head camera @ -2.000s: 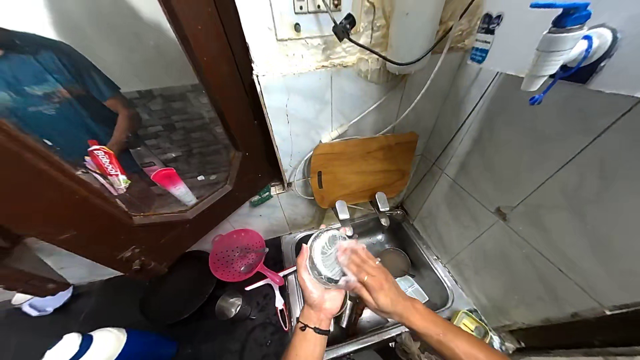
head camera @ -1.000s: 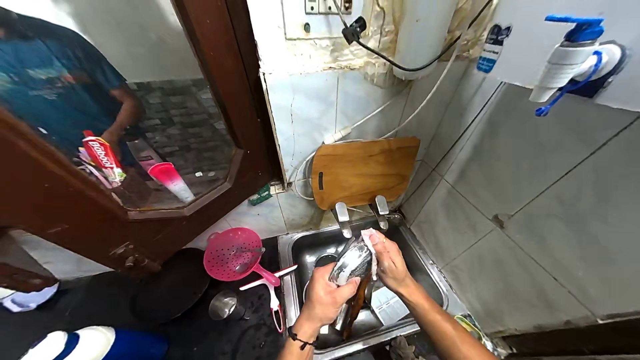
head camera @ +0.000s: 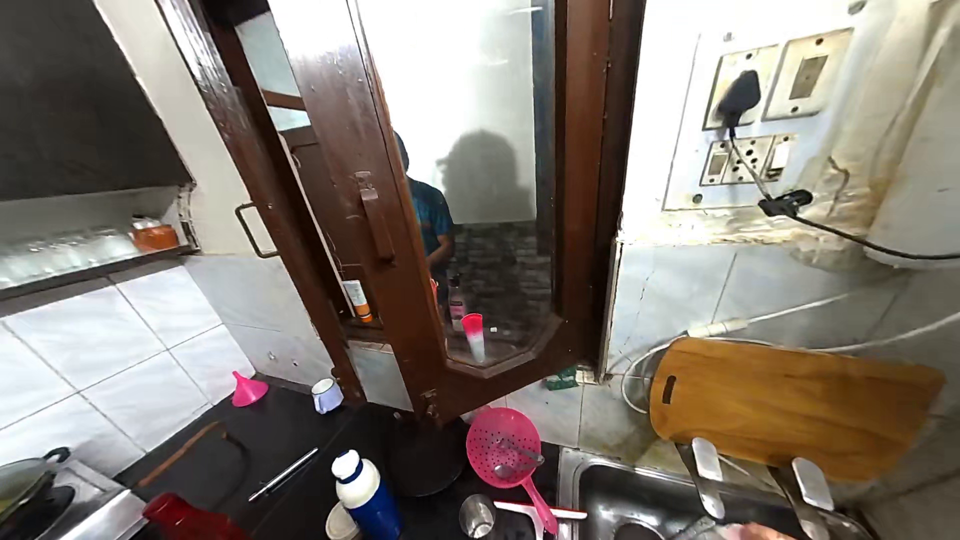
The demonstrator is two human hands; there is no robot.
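A small part of a hand, probably my right hand [head camera: 759, 532], shows at the bottom edge over the steel sink [head camera: 600, 491]. Something whitish lies against its fingers, too cut off to name. My left hand is out of frame. Two metal taps [head camera: 705, 469] rise at the sink's back edge, beneath a wooden cutting board [head camera: 795, 405] leaning on the wall. Left of the sink, a pink plastic strainer [head camera: 502, 442] holds a metal spoon. Near its handle are a steel cup [head camera: 477, 516] and a white-and-pink utensil [head camera: 551, 511].
A blue and white bottle [head camera: 367, 495], a dark round pan [head camera: 424, 457], a metal rod [head camera: 283, 475], a pink funnel [head camera: 247, 390] and a mug [head camera: 327, 395] stand or lie on the black counter. A stove [head camera: 82, 502] is at far left. The wooden window frame [head camera: 480, 390] overhangs the counter.
The view has swung far to the left and up. Earlier both hands were over the sink, rubbing a soapy metal or glass item; now only a sliver of one hand shows.
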